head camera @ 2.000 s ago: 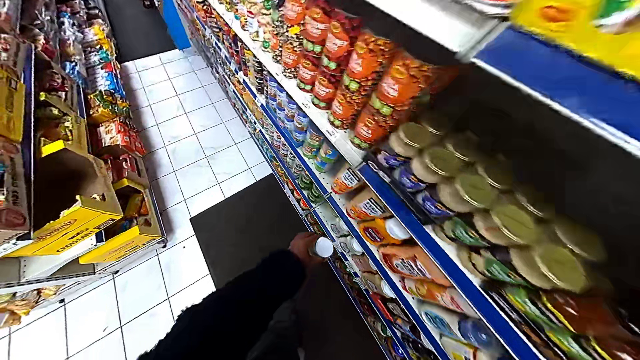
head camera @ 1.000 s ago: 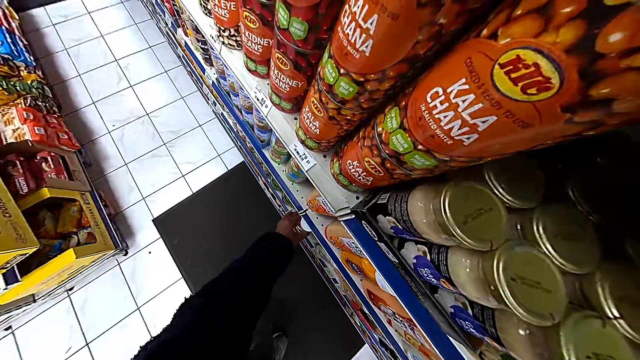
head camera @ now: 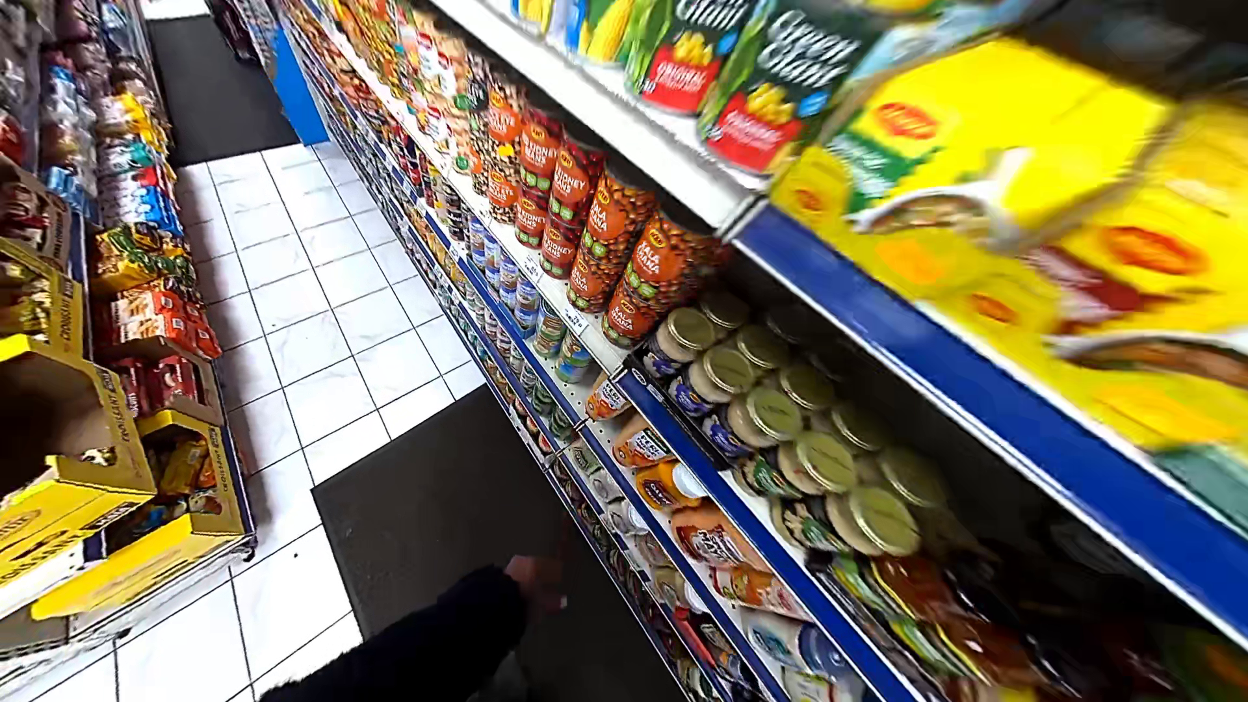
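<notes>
One of my hands (head camera: 535, 582), at the end of a dark sleeve, hangs low in the middle of the view over the dark floor mat (head camera: 439, 497). It is blurred, its fingers look partly curled, and nothing plainly shows in it; which hand it is I cannot tell for certain. The lower shelves to its right carry squeeze bottles of sauce (head camera: 673, 485). Above these stand glass jars with gold lids (head camera: 765, 417) and, farther along, stacked cans of kala chana (head camera: 658, 268) and kidney beans (head camera: 570, 200). My other hand is out of view.
White tiles (head camera: 312, 331) floor the aisle. On the left, yellow cardboard display boxes (head camera: 127, 487) and red packets (head camera: 161, 322) fill a rack. A blue shelf edge (head camera: 877, 322) juts out at the right, with yellow packets (head camera: 1024, 224) above it.
Two seconds ago the hand held a white-capped item by the lower shelf. One second ago it was at the shelf edge; now it is away from it, over the mat. The view has swung back from the cans.
</notes>
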